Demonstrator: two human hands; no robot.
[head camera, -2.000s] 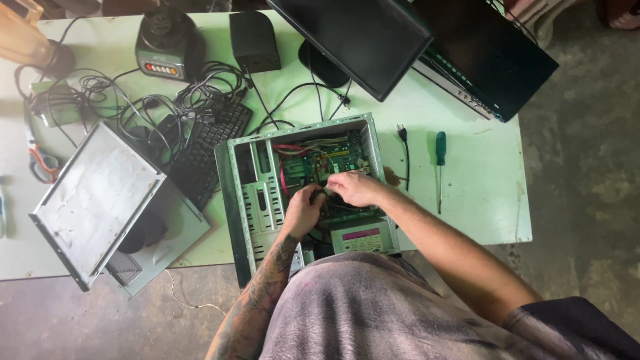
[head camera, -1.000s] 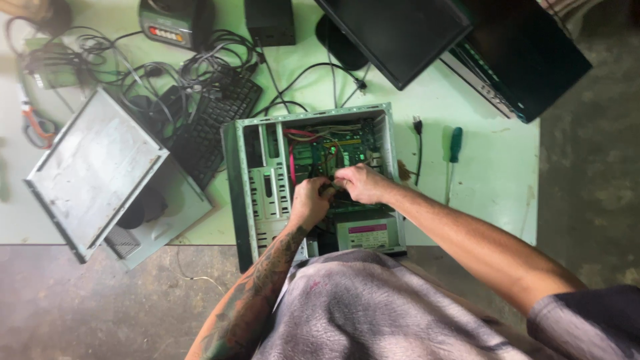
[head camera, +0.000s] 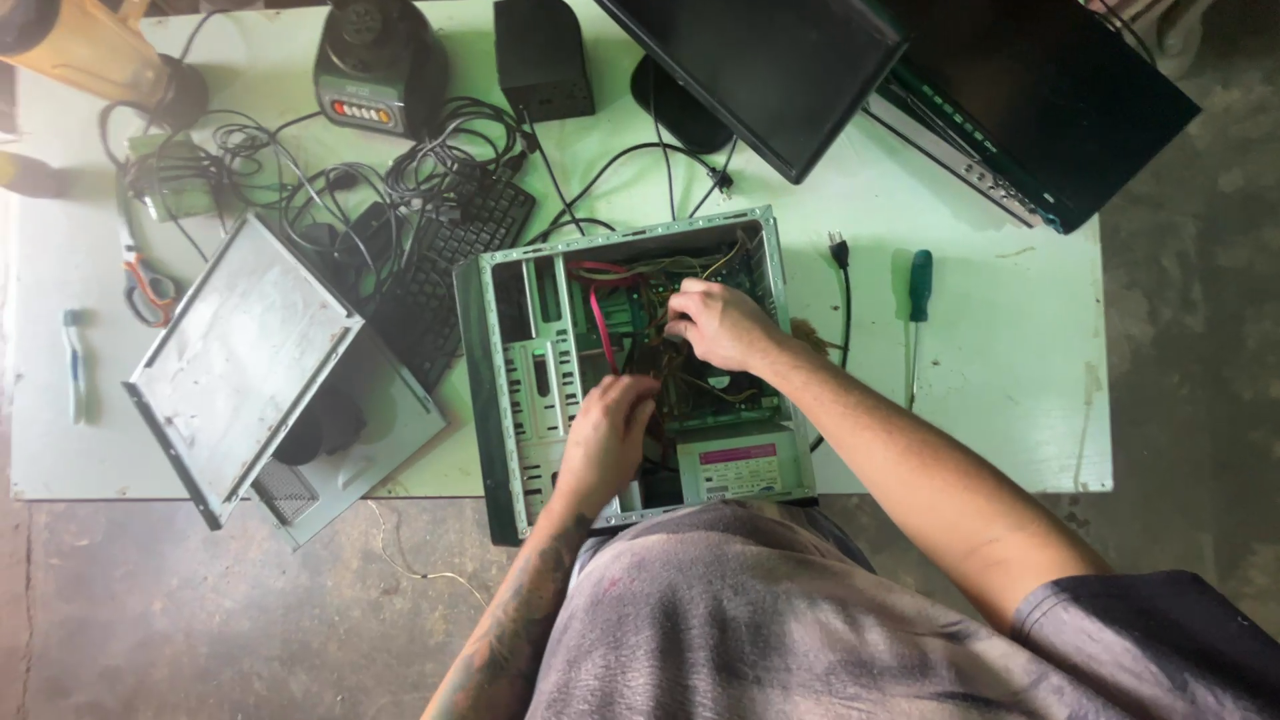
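An opened desktop computer case (head camera: 545, 400) lies on its side at the table's front edge. Inside it are a motherboard with bundled wires, a red flat cable (head camera: 603, 330) and a power supply (head camera: 742, 468) bearing a label. My left hand (head camera: 608, 430) is over the lower middle of the case, fingers curled by dark wires; whether it grips one is not clear. My right hand (head camera: 718, 322) is above the motherboard, up and right of the left, with its fingertips bent down among the wires; what they touch is hidden.
Right of the case lie a power cord (head camera: 846, 290) and a green-handled screwdriver (head camera: 918, 300). Behind stand a monitor (head camera: 770, 70), a speaker (head camera: 543, 60) and a blender base (head camera: 375, 75). To the left are tangled cables, a keyboard (head camera: 440, 280), metal side panels (head camera: 250, 350), scissors (head camera: 148, 290) and a toothbrush (head camera: 74, 365).
My hands were close together over the motherboard and are now apart. The left has moved down toward the front of the case, and the right sits farther up over the wires.
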